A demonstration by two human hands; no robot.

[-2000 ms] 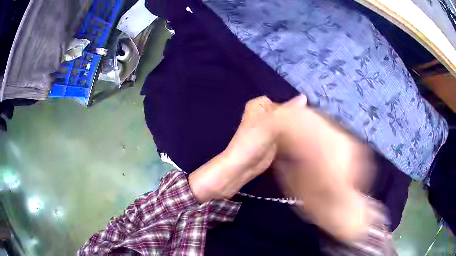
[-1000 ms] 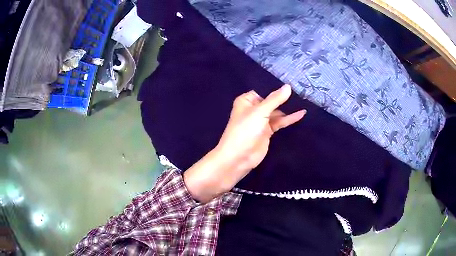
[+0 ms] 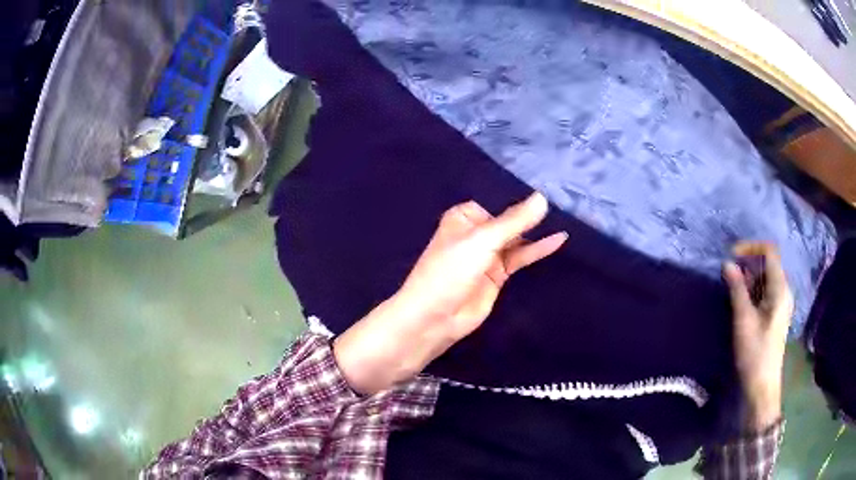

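The very dark cloth [image 3: 375, 187] lies draped before me, with the blue-grey leaf-patterned lining [image 3: 601, 122] along its far side. My left hand [image 3: 450, 286] rests on the dark cloth. Its thumb and fingers pinch the cloth at the edge where it meets the lining. My right hand [image 3: 762, 319] is at the right, over the lining's lower right part, fingers curled and slightly blurred. No needle or thread can be made out at its fingertips. White tooth-like stitches [image 3: 610, 388] run along the dark cloth's near edge.
A blue plastic basket [image 3: 150, 197] with grey cloth [image 3: 80, 122] over it stands at the upper left. Beside it are a white paper [image 3: 255, 80] and a round grey-white part [image 3: 235, 145]. A pale table edge [image 3: 713, 42] curves across the upper right, above shiny green floor [image 3: 178, 319].
My right hand, blurred near the left one two seconds ago and out of view one second ago, is now at the right. My left hand keeps its pinch. The view has shifted slightly.
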